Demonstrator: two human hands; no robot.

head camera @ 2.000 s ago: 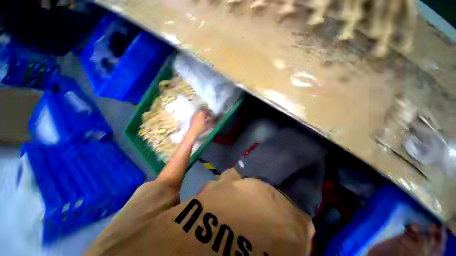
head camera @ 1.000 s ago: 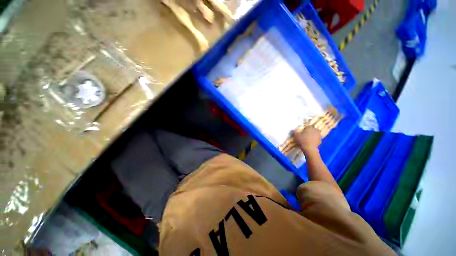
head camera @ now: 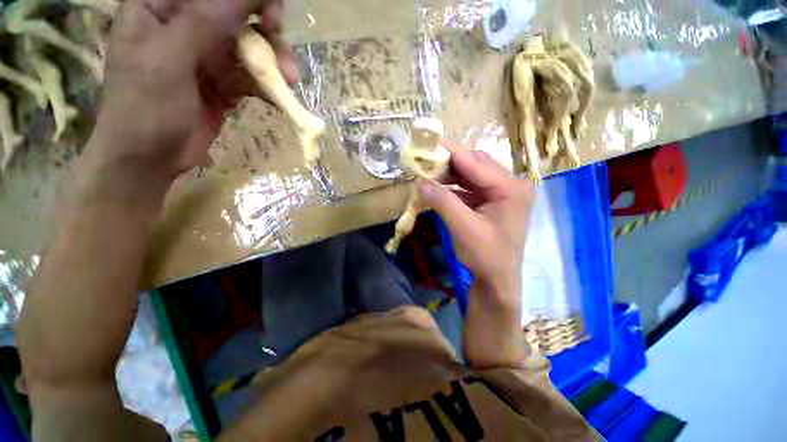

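Note:
My left hand (head camera: 185,82) is at the upper left, above the bench. It holds a beige leg part (head camera: 280,93), whose foot points down to the right. My right hand (head camera: 475,198) is near the middle. Its thumb and fingers pinch a beige leg part with a wider upper end (head camera: 427,160), its foot hanging down over the bench edge. This upper end is beside the small clear round dish (head camera: 382,150). The inner fingers of my left hand are blurred.
A thin stick (head camera: 380,117) lies behind the dish. Grouped leg parts (head camera: 552,95) stand to the right, near a white oval-headed container (head camera: 509,22) and a white translucent bottle (head camera: 651,69). Joined legs (head camera: 39,65) lie far left. A blue crate (head camera: 600,250) is below the bench at right.
The view has swung back over the bench. My right hand has come up from the blue crate with a leg part. My left hand is now in view, holding another leg part.

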